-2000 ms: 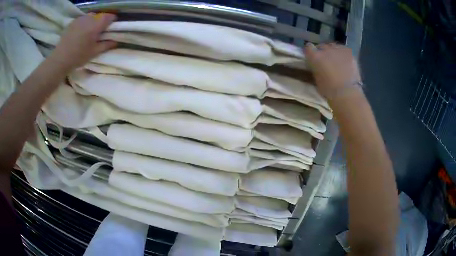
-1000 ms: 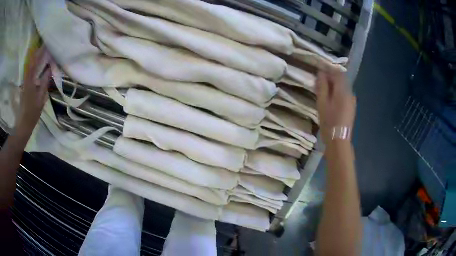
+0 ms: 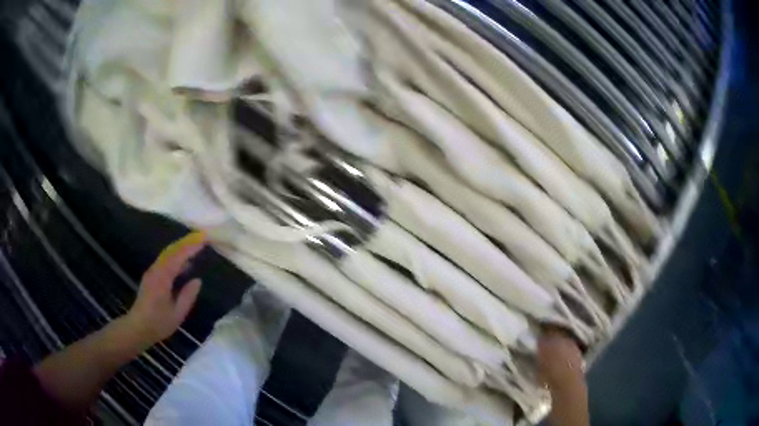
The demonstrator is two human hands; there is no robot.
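Note:
Cream cloth (image 3: 466,225) lies in long padded rows over the rack of steel tubes (image 3: 582,75). Its left part is a loose crumpled heap (image 3: 158,141), with thin pale ties looping over an opening where tubes show. My left hand (image 3: 166,291) is at the cloth's lower left edge, thumb apart from the fingers, with a yellow spot at a fingertip; nothing shows in its grasp. My right hand (image 3: 559,358) is at the right ends of the lower rows, its fingers hidden among the folds, so its grip cannot be told. The view is blurred.
The rack's curved-looking grey side rail (image 3: 687,204) runs down the right side. More dark steel tubes (image 3: 50,274) lie at the lower left. Pale trouser legs (image 3: 220,366) show below the cloth. Dark floor with a faint yellow line (image 3: 724,195) is at the right.
The view has turned, so the rows now slope down to the right. My left hand has moved to the lower cloth edge. My right hand has moved down the row ends.

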